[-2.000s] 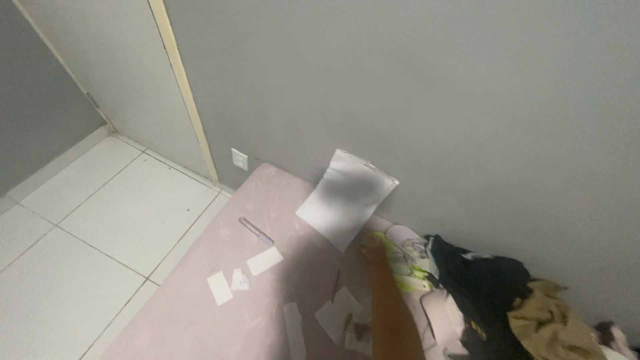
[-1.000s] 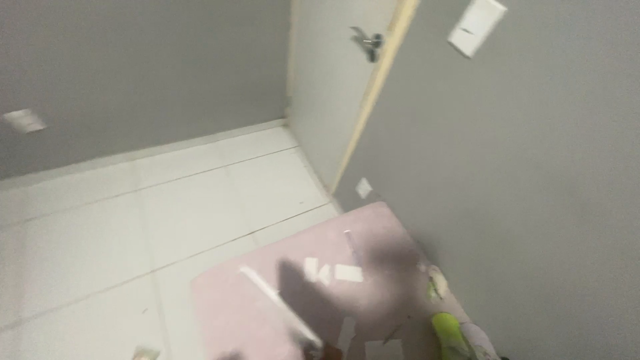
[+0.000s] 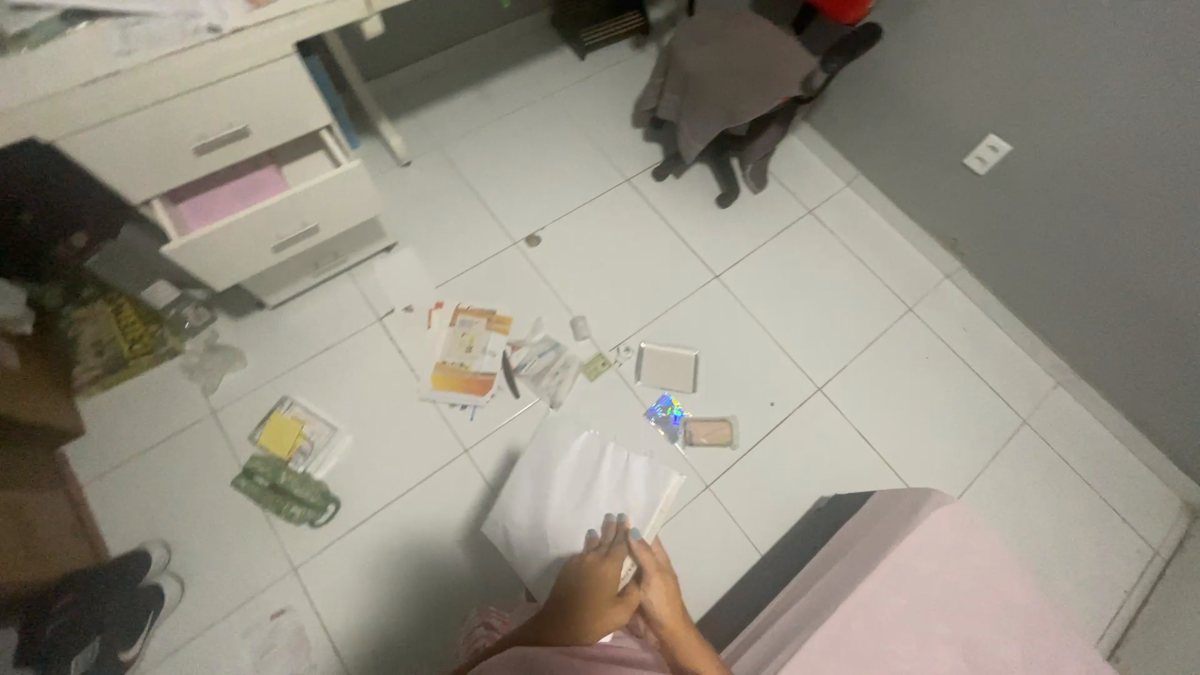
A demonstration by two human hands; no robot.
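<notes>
A stack of white paper sheets (image 3: pixel 577 487) lies low in the middle of the view, over my lap. My left hand (image 3: pixel 595 586) rests on its near part, fingers pointing forward. Against it, at the stack's right edge, is my right hand (image 3: pixel 661 586), its thumb and palm partly hidden; it grips that edge. Beyond the stack, on the tiled floor, lie orange and white printed papers (image 3: pixel 469 352), a clear plastic bag with things in it (image 3: pixel 548 366), a shiny holographic packet (image 3: pixel 667 415), a small pinkish case (image 3: pixel 711 432) and a silver-rimmed tray (image 3: pixel 667 367).
A white desk with an open drawer (image 3: pixel 262 220) stands upper left. A green patterned pouch (image 3: pixel 284 490) and black sneakers (image 3: pixel 117 609) are on the floor at left. A cloth-draped chair (image 3: pixel 727 80) stands at the top. The pink-covered bed (image 3: pixel 937 591) is at lower right.
The view has swung from the bed and wall to the floor and desk. Two seconds ago a hand was over the bed near white papers; now both hands are at a paper stack.
</notes>
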